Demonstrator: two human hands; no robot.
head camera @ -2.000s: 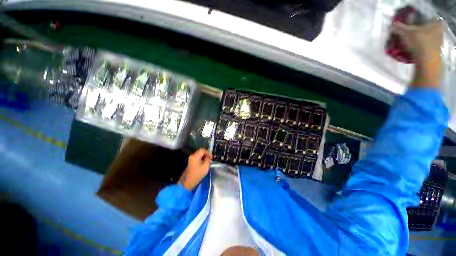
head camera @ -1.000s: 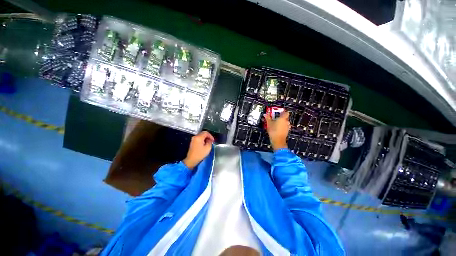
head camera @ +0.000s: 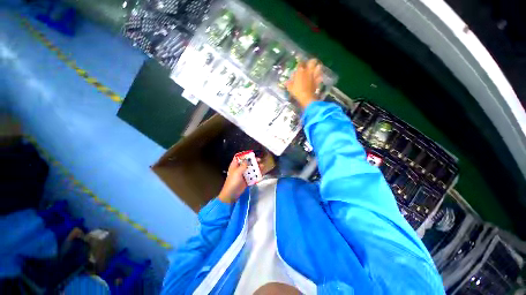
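Observation:
My left hand [head camera: 233,180] holds a red front housing [head camera: 250,167] with a white key area and dark dots, close to my chest. My right hand [head camera: 307,79] reaches over the right end of the clear blister tray [head camera: 188,74], its fingertips at a green circuit board in the upper row; whether it grips the board cannot be told. Green boards [head camera: 247,45] lie in two rows of pockets. The dark housing tray [head camera: 452,167] is to the right, partly behind my right sleeve, with a red housing [head camera: 374,159] and a green board [head camera: 380,132] in it.
An open brown carton [head camera: 186,166] is below the bench edge. Small black-and-white parts [head camera: 164,26] are heaped beyond the clear tray. Stacked spare trays [head camera: 495,266] are at the lower right. A white shelf edge [head camera: 461,43] curves along the upper right.
My right hand has moved left from the dark tray to the clear tray. My left hand, seen empty before, now holds a red housing. The view has turned, tilting the bench.

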